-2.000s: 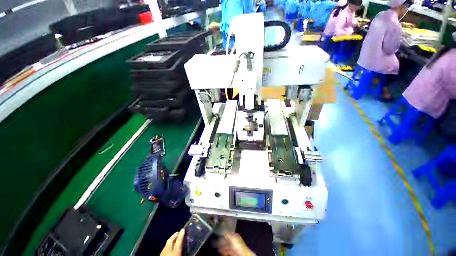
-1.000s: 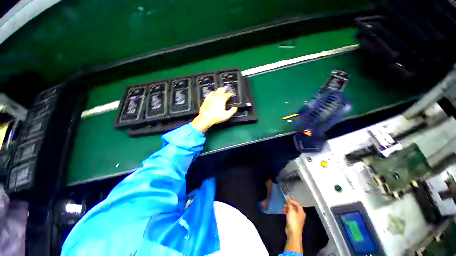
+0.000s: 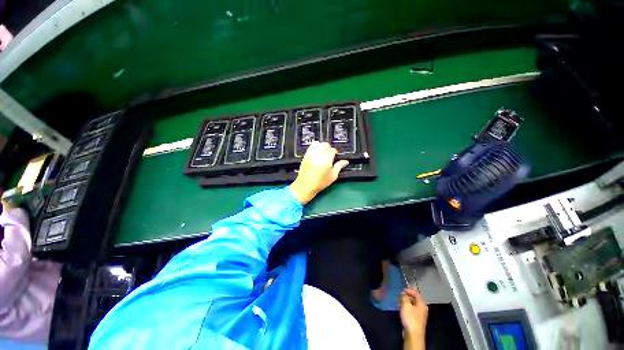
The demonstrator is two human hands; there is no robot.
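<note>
A black foam tray [image 3: 367,140] lies on the green bench with five dark part-built phones in its row of pockets. Another tray shows under its near edge. My left hand [image 3: 318,172] is at the near end of the fourth phone [image 3: 308,128] from the left, fingertips on its lower edge or the tray rim; whether it grips is not clear. My right hand [image 3: 414,316] is low, between bench and machine, with its fingers closed on a thin, pale-edged object [image 3: 409,277] seen almost edge-on.
A dark blue fan [image 3: 482,179] stands at the bench edge, beside a yellow-orange stick [image 3: 430,175] and a loose phone module [image 3: 501,127]. The white machine [image 3: 456,263] is at right. More filled trays [image 3: 79,171] stand at left, near a person's pink sleeve [image 3: 27,280].
The view has swung from the machine to the bench trays. My left hand has left the handheld phone and reached the tray; since one second ago it has drawn back to the tray's near edge.
</note>
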